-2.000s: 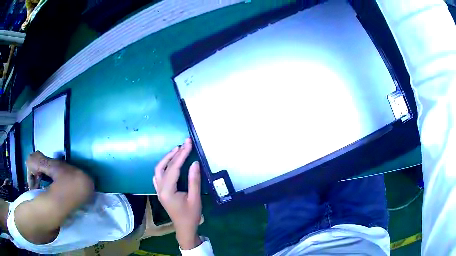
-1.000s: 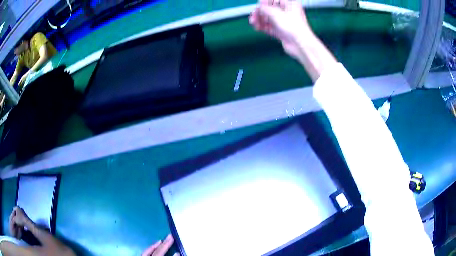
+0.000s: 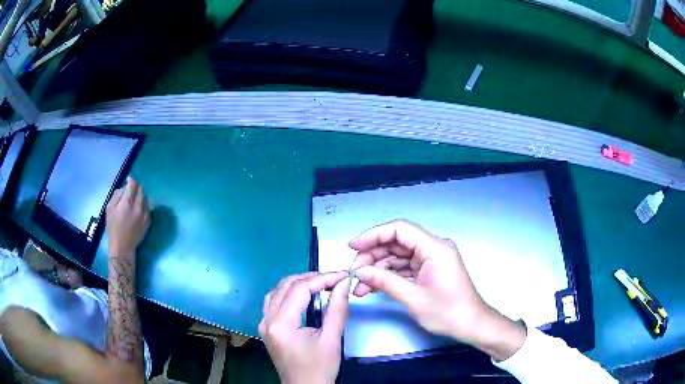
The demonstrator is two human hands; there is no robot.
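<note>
A large flat display panel (image 3: 481,225) with a shiny white-silver face and black frame lies on the green bench in front of me. A small pale corner plate (image 3: 568,306) shows at its lower right corner. My left hand (image 3: 312,315) and my right hand (image 3: 424,289) meet above the panel's lower left part. The fingertips of both hands pinch something tiny between them, too small to identify. The panel's lower left corner is hidden behind my hands.
A ribbed metal rail (image 3: 338,112) crosses behind the panel, with a pink object (image 3: 617,154) on it. Black stacked panels (image 3: 323,45) and a pale strip (image 3: 473,77) lie beyond. A white bottle (image 3: 649,206) and utility knife (image 3: 642,301) lie right. A co-worker's hand (image 3: 128,214) touches another panel (image 3: 86,180).
My right hand has come back from beyond the rail to meet my left hand over the panel. My left hand has moved from the panel's left edge. The view has shifted.
</note>
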